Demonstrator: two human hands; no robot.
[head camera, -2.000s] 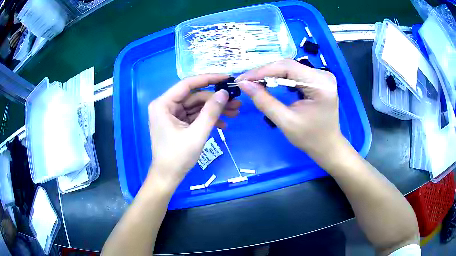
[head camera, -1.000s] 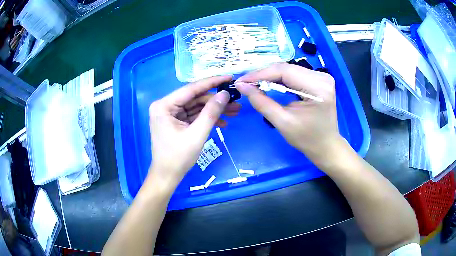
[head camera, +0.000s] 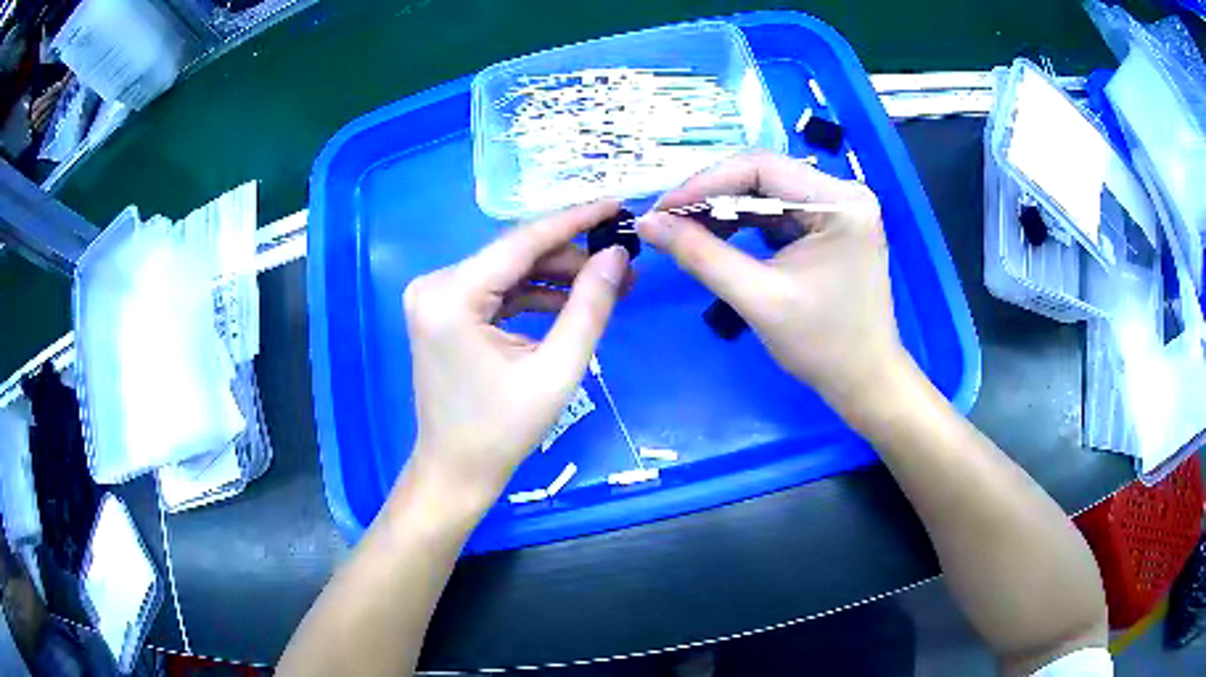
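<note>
My left hand (head camera: 509, 318) pinches a small black housing (head camera: 612, 234) between thumb and fingertips, above the middle of the blue tray (head camera: 397, 331). My right hand (head camera: 794, 271) pinches a thin white lead (head camera: 741, 206) with a thicker white section. The lead's thin end points left at the housing; whether it is inside is too small to tell. A clear box full of white leads (head camera: 622, 126) stands at the tray's far edge. Another black housing (head camera: 725, 318) lies just beside my right hand, partly hidden by it.
A black piece (head camera: 821, 131) lies at the tray's far right. A long white lead (head camera: 615, 413), short white sleeves (head camera: 635, 476) and a partly hidden label (head camera: 569, 415) lie near the front. Clear boxes stand left (head camera: 152, 344) and right (head camera: 1045, 199); a red basket (head camera: 1144, 556) is lower right.
My left hand has shifted slightly right with the housing and covers more of the label. The white lead in my right hand lies flatter. The black piece beside my right hand shows more.
</note>
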